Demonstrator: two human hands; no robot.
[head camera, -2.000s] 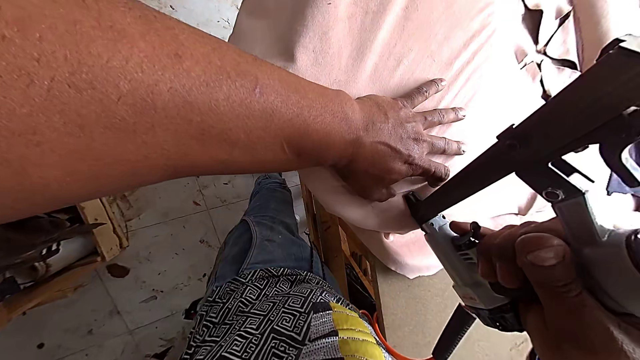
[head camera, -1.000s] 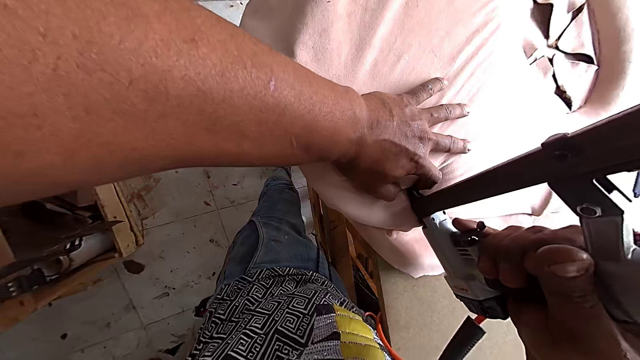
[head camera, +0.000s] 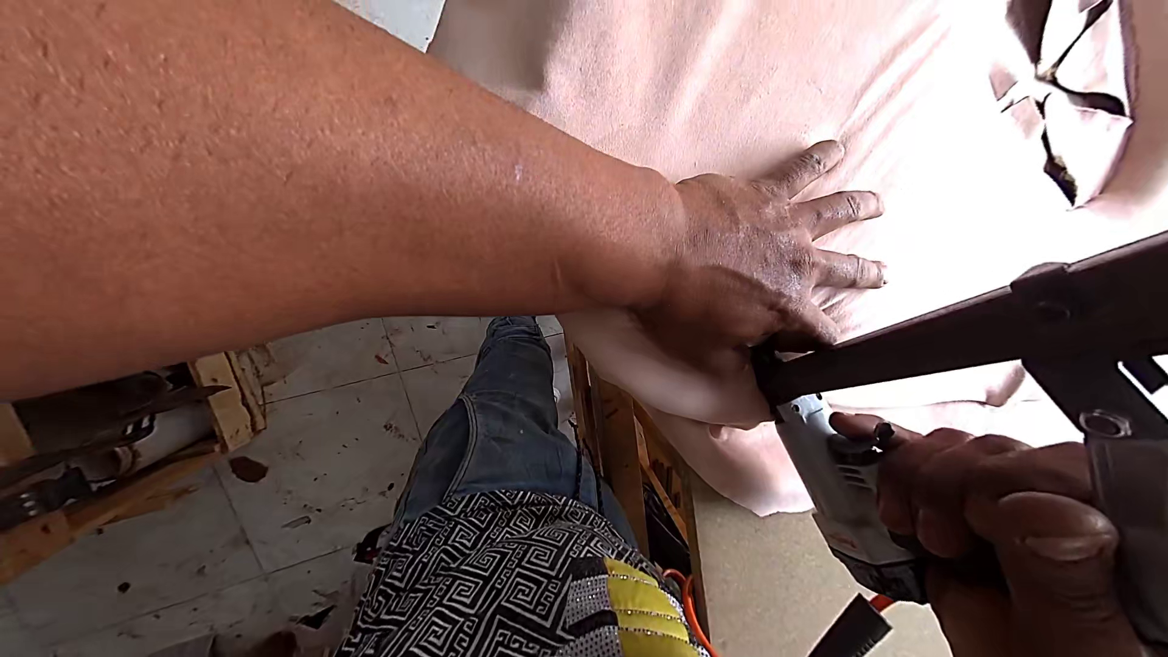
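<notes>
A large piece of pale pink upholstery material (head camera: 693, 82), which looks like fabric or leather, covers a rounded form. My left hand (head camera: 757, 255) lies on it with several fingers spread, near its lower edge. My right hand (head camera: 1004, 511) grips a dark and grey pneumatic stapler (head camera: 849, 493) at the lower right. The tool's dark nose meets the material's edge right beside my left thumb. Whether the nose presses on the material cannot be told. Cuts and folds (head camera: 1068, 100) show in the material at the upper right.
A wooden frame (head camera: 630, 447) stands under the material, beside a beige board surface (head camera: 748, 566). An orange hose (head camera: 689, 607) runs near my patterned shirt. At the left is a wooden crate (head camera: 224, 401) with dark items in it. Scraps lie on the tiled floor (head camera: 338, 438).
The stapler's long dark arm has swung lower at its right end, and my right hand has shifted slightly with it. My left hand has stayed spread on the material.
</notes>
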